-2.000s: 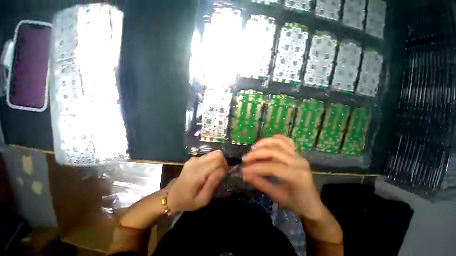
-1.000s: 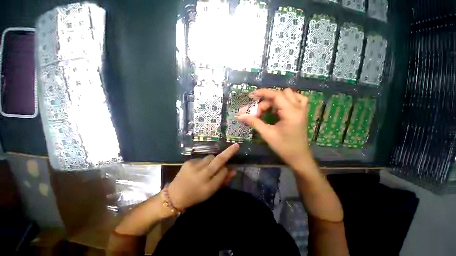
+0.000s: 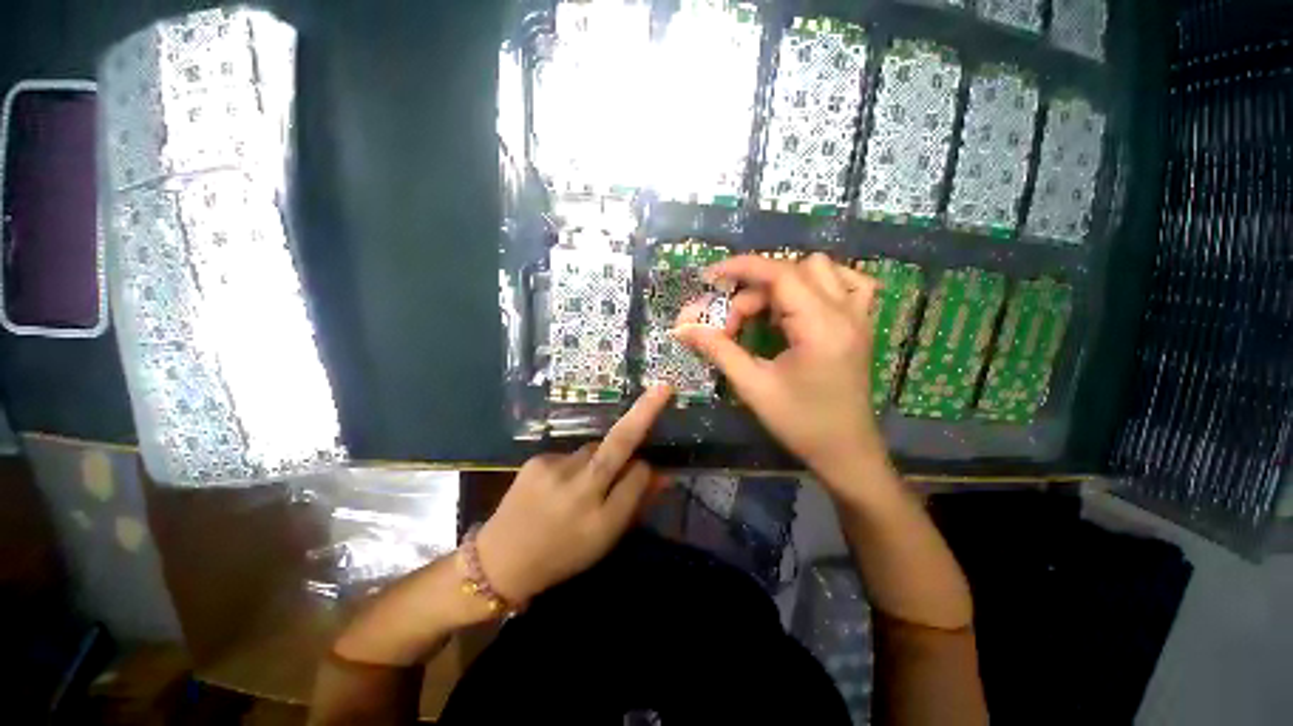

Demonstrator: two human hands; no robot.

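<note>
A clear blister tray [image 3: 879,433] holds rows of boards. In its near row the leftmost board [image 3: 587,319] is covered silvery white; several to the right are bare green circuit boards [image 3: 950,348]. My right hand [image 3: 801,348] pinches a dome sheet [image 3: 681,355] between thumb and fingers over the second pocket; the sheet lies along the board there, its upper part lifted or hidden by my fingers. My left hand [image 3: 574,511] is at the tray's near edge, its index fingertip touching the sheet's lower end, the other fingers curled and holding nothing visible.
A pile of silvery dome sheets [image 3: 213,255] lies left of the tray, with a smartphone [image 3: 54,213] beyond it. A stack of filled trays [image 3: 1219,284] stands at right. Crumpled clear plastic [image 3: 376,532] is below the table edge at left. Boards farther back are covered, some under strong glare.
From two seconds ago, both hands moved from the near edge up to the second pocket. Over the last second, my left index finger moved slightly up onto the sheet's lower end.
</note>
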